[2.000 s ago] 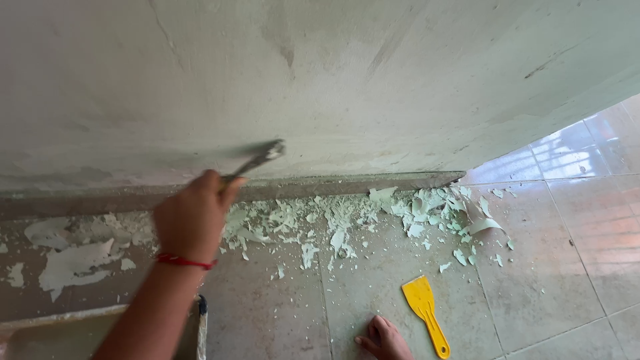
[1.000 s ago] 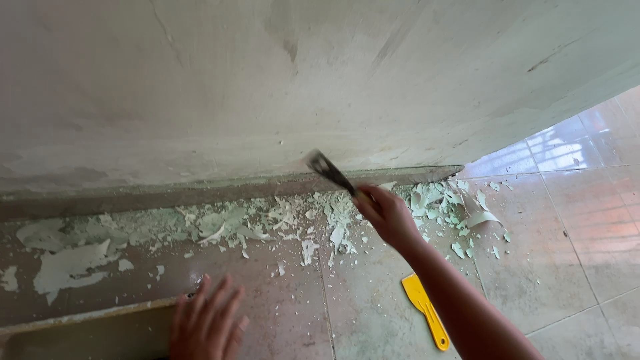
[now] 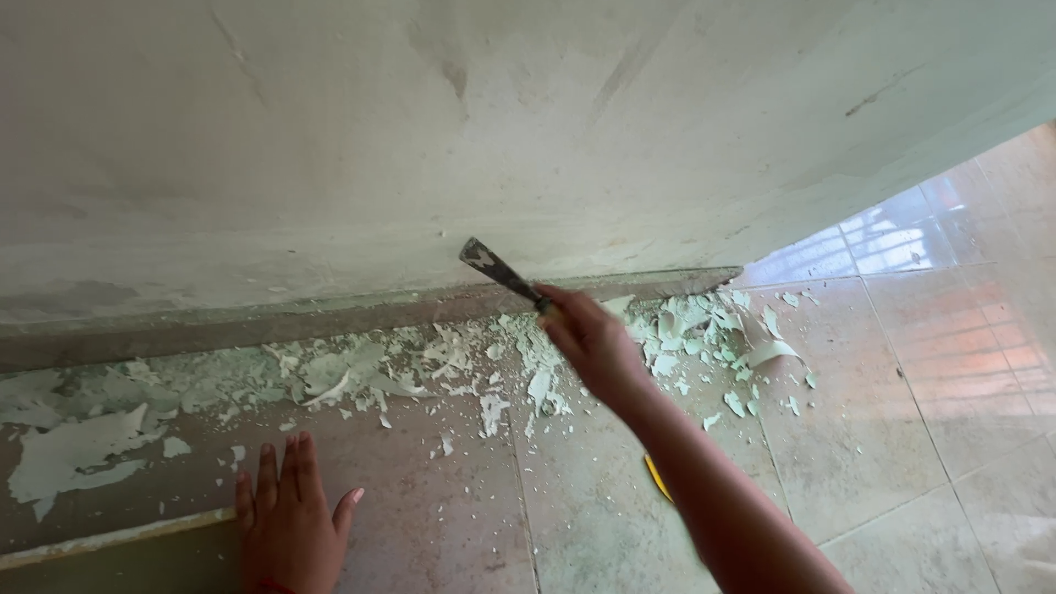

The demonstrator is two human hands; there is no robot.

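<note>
My right hand (image 3: 594, 342) grips the handle of a metal putty knife (image 3: 503, 272). Its blade, smeared with pale residue, points up and left in front of the lower wall (image 3: 495, 165); contact cannot be told. My left hand (image 3: 293, 516), with a red band at the wrist, is palm down at the lower left, fingers spread, holding nothing. It lies at the end of a pale-edged flat object (image 3: 115, 538). Under my right forearm the edge of a yellow plastic scraper (image 3: 657, 478) shows, the rest hidden. Paint flakes (image 3: 355, 371) lie along the wall's foot.
A narrow baseboard (image 3: 396, 312) runs along the wall's foot and ends near a corner at the right. Larger curled flakes (image 3: 771, 353) are heaped near that end. Floor tiles (image 3: 866, 412) extend to the right, with glossy window reflections on them.
Two seconds ago my left hand held the putty knife and my right hand was low near the yellow scraper. The knife is now in my right hand, whose forearm has come over the yellow scraper.
</note>
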